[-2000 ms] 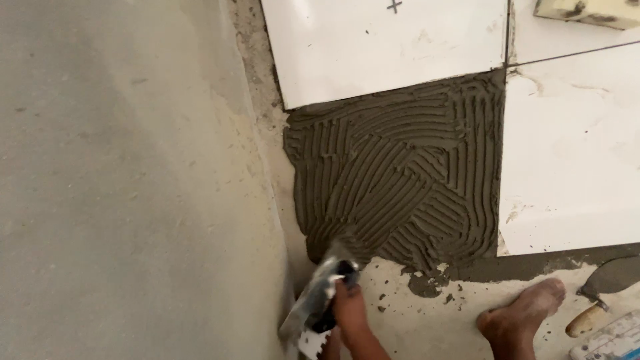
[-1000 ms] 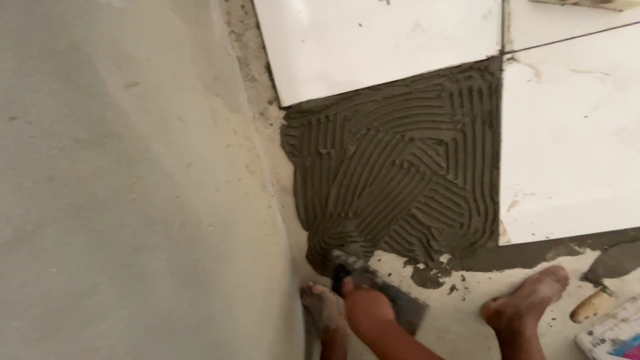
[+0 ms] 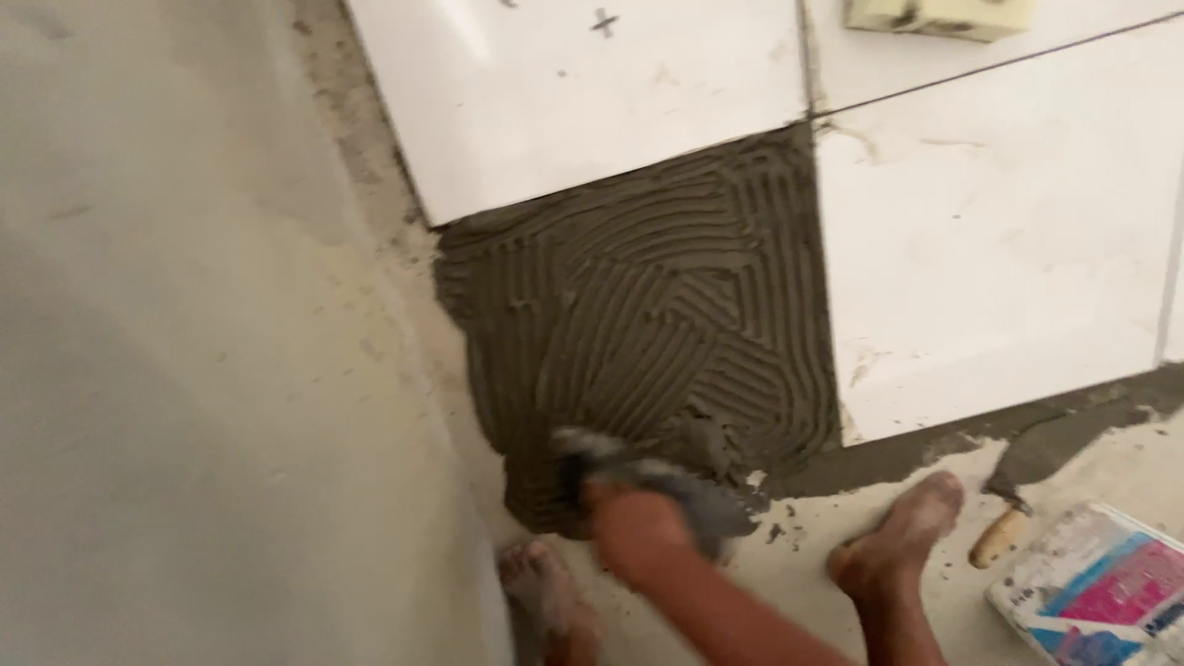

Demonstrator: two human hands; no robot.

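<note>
My right hand is closed on the dark handle of a notched trowel, both blurred. The trowel's metal plate lies over the lower edge of a patch of grey mortar. Curved and straight ridges run across this mortar. White floor tiles border the patch: one tile above it and another along its right side. My left hand is out of view.
A grey wall rises at the left. Bare feet stand below the mortar, one by the wall, the other farther right. A pointed trowel with a wooden handle lies beside a stained, printed container. A yellowish block rests on a tile.
My right hand and the notched trowel have moved from the patch's lower left edge onto its lower part. Mortar there now spreads farther down, and some ridges at the bottom are smeared.
</note>
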